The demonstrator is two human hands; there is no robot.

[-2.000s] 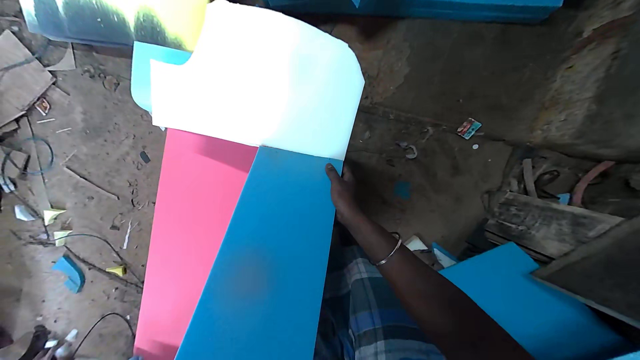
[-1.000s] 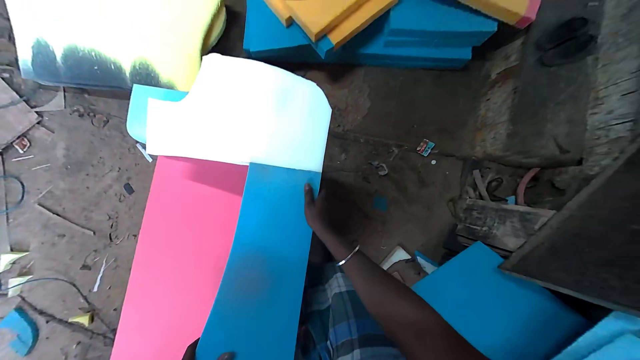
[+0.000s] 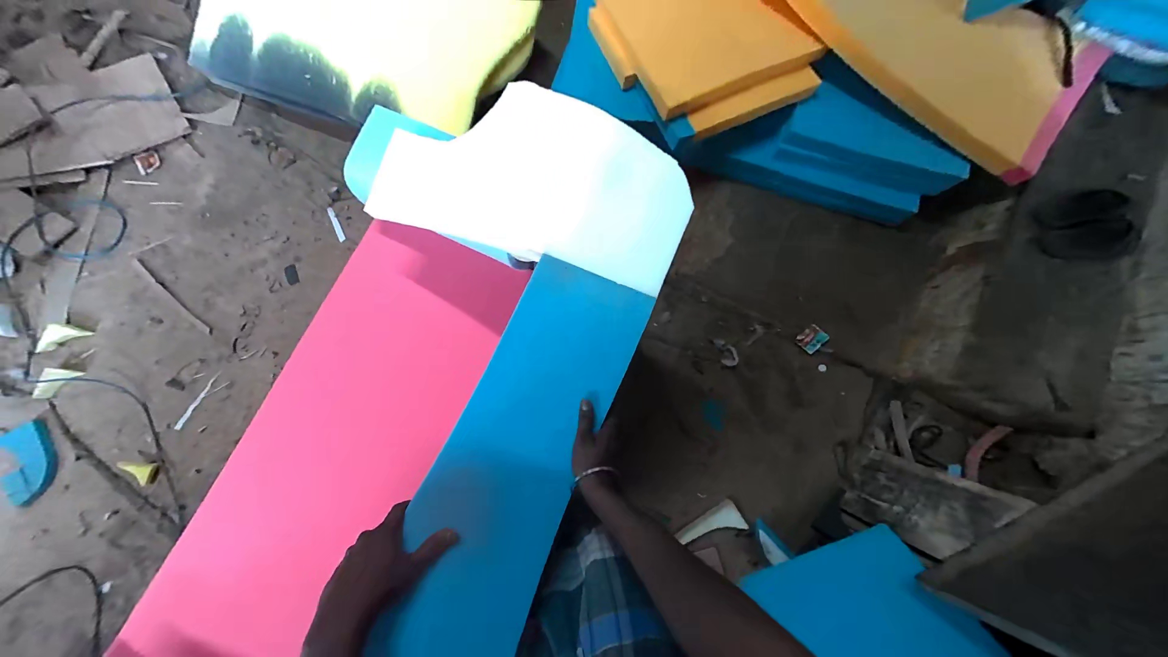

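Observation:
A long blue foam strip lies slantwise over a wider pink foam sheet. At its far end a white foam piece with a curved outline adjoins it, and a light-blue piece shows from beneath the white. My right hand, with a bangle at the wrist, grips the blue strip's right edge, thumb on top and fingers out of sight. On its left edge is my left hand, thumb over the blue face and the other fingers partly hidden at the edge.
Stacked blue foam and orange foam slabs stand at the back. A yellow-white foam block is at the upper left. Cardboard, wire and scraps litter the dirt floor at left. Another blue sheet and a dark board are at lower right.
My right hand has moved down the blue strip's right edge, away from the white piece. My left hand has come into view on the strip's left edge.

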